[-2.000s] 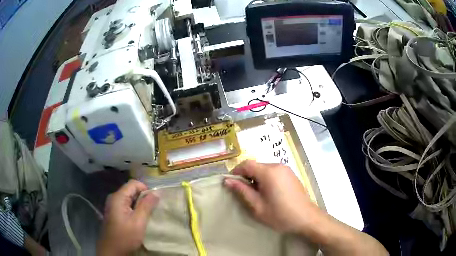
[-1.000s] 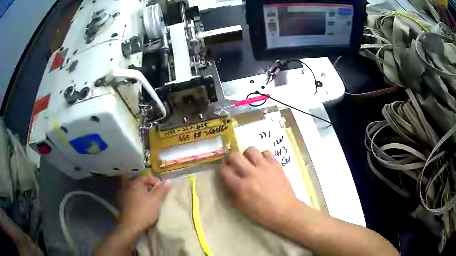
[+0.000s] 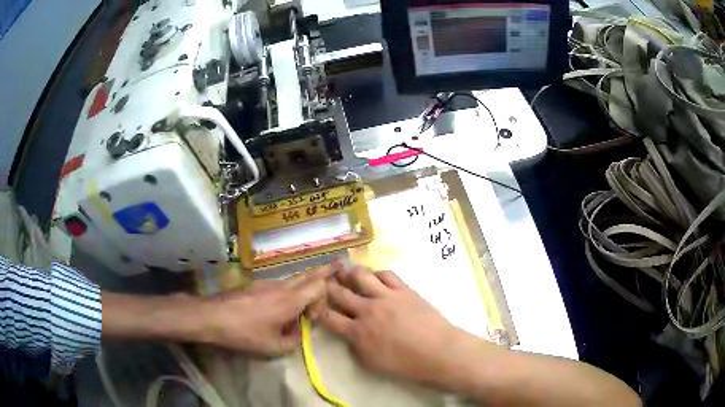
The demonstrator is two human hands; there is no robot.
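Observation:
The beige bag body [image 3: 270, 383] lies at the bottom centre, with yellow binding tape [image 3: 315, 368] running down it. My left hand [image 3: 266, 315] reaches across from the left, fingertips at the cloth's top edge where the tape starts. My right hand [image 3: 381, 318] meets it there from the right, fingers bent on the same edge; both hide that edge. Whether the fingers pinch the cloth is hard to see. The amber clamp frame [image 3: 304, 198] is just above my hands, with a red placement line [image 3: 306, 248] in its window. The white template [image 3: 415, 241] lies to the right.
The white sewing head [image 3: 151, 215] stands at left. A dark control screen [image 3: 482, 44] is behind. A pink-red stick [image 3: 395, 157], a black cord [image 3: 471, 172] and dark snips [image 3: 433, 113] lie on the machine table. Beige straps [image 3: 636, 230] are heaped at right.
My left hand has moved right and my right hand left, so they now meet at the tape. The cloth edge sits slightly lower, away from the clamp frame. The left striped sleeve has come into view.

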